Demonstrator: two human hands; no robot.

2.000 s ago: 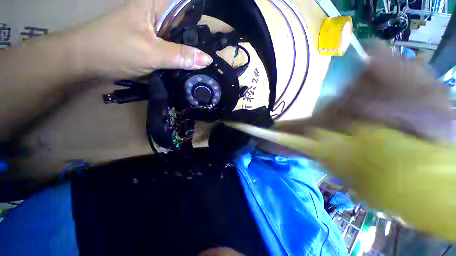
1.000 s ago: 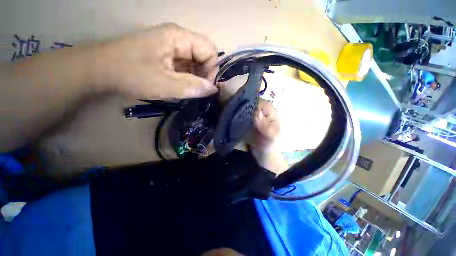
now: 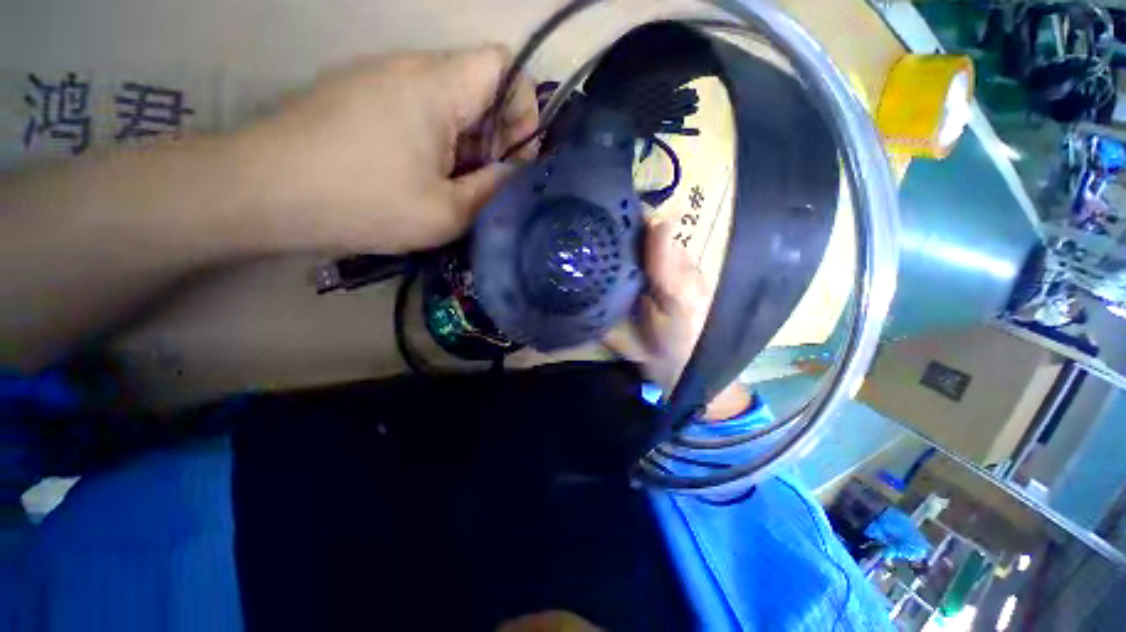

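Note:
The headset's black headband pad [image 3: 784, 204] and silver hoops [image 3: 879, 235] arch over to the right. The speaker plate [image 3: 525, 296], a black disc with small holes, faces up and covers part of the opened ear cup. The green circuit board [image 3: 450, 324] and thin wires show at its left. My left hand [image 3: 408, 148] holds the headset's upper left side with its fingers closed. My right hand [image 3: 674, 303] shows through the headband opening, its fingers at the plate's right edge; part of it is hidden behind the headband. A dark cable plug [image 3: 340, 273] sticks out left.
A yellow tape roll [image 3: 920, 105] stands beyond the hoops. A brown cardboard sheet [image 3: 247, 37] with black handwriting lies under the work. A green strip [image 3: 963, 247] runs at the right. A brown box [image 3: 951, 383] and shelving are farther right. My dark-clothed lap is below.
The yellow bottle has left my right hand, which now holds the headset. The speaker plate has turned from edge-on to facing up. The hoops have swung right and the tape roll appears farther right.

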